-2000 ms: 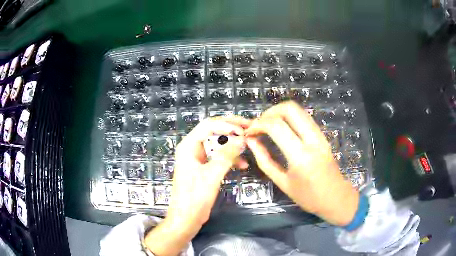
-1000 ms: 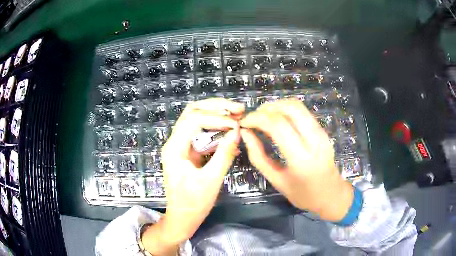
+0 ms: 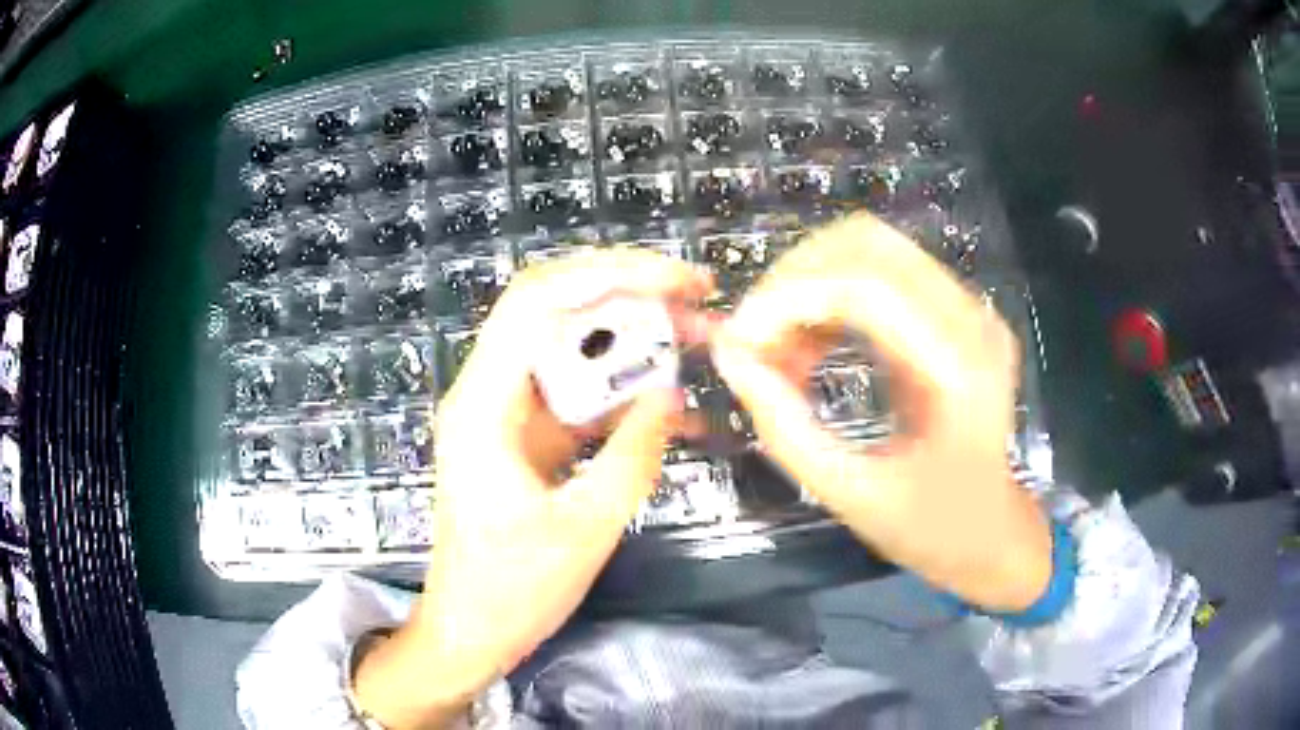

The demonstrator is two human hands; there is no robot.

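Note:
My left hand (image 3: 535, 456) grips a small white housing (image 3: 610, 360) above the tray. A round dark hole and a small dark slot show on the housing's upward face. My right hand (image 3: 884, 414) is just to its right, with thumb and index fingertips together beside the housing; the hand is blurred and I cannot tell whether it pinches something tiny. The clear blister tray (image 3: 211, 485) lies flat beneath both hands, with dark parts in its pockets and white-looking pieces in its nearest row.
Stacked black trays (image 3: 93, 428) holding white housings stand at the left. A dark fixture with a red button (image 3: 1139, 341), a small display panel (image 3: 1195, 392) and a silver button (image 3: 1078, 228) is at the right. A small metallic item (image 3: 281, 52) lies on the green mat behind the tray.
The housing has turned so its holed face shows again. My right hand has moved slightly right, away from my left fingertips. The whole view has shifted, and the display's red digits no longer show.

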